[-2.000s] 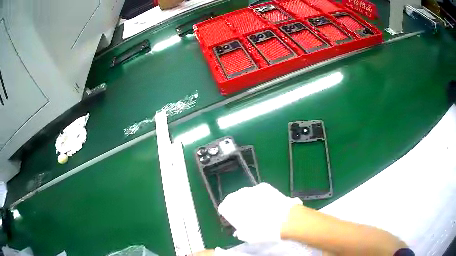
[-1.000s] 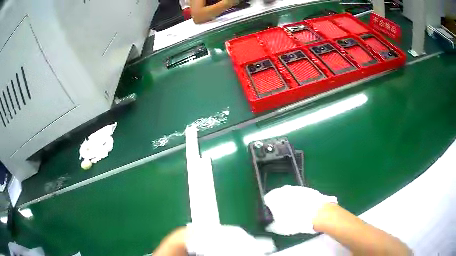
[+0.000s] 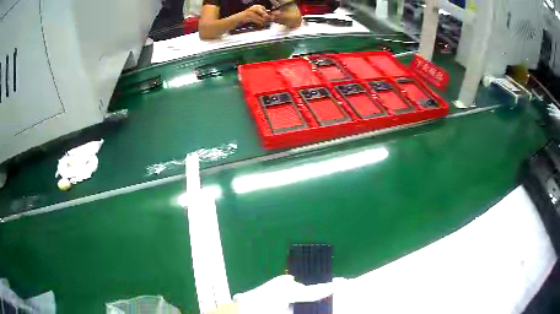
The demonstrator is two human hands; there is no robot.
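A dark block that looks like a stack of phone middle frames (image 3: 311,264) stands at the lower middle, with fine parallel ridges on its face. My white-gloved left hand (image 3: 267,293) holds its left side; the wrist shows at the picture's bottom edge. My white-gloved right hand (image 3: 338,287) is at the block's right side, mostly cut off and merging with the white bench cover (image 3: 454,257). Two white divider strips (image 3: 206,245) lie on the green surface to the left of the block.
A red tray (image 3: 344,130) with single frames in several compartments lies beyond the metal rail. A crumpled white cloth (image 3: 80,162) is at the left, thin clear film (image 3: 193,158) beyond the strips. Clear plastic (image 3: 144,305) lies lower left. A person's hands (image 3: 258,15) show opposite.
The frames that lay flat under my right hand are gone from that spot. Both hands are now together at an upright dark block. The view has shifted, showing more of the person opposite.
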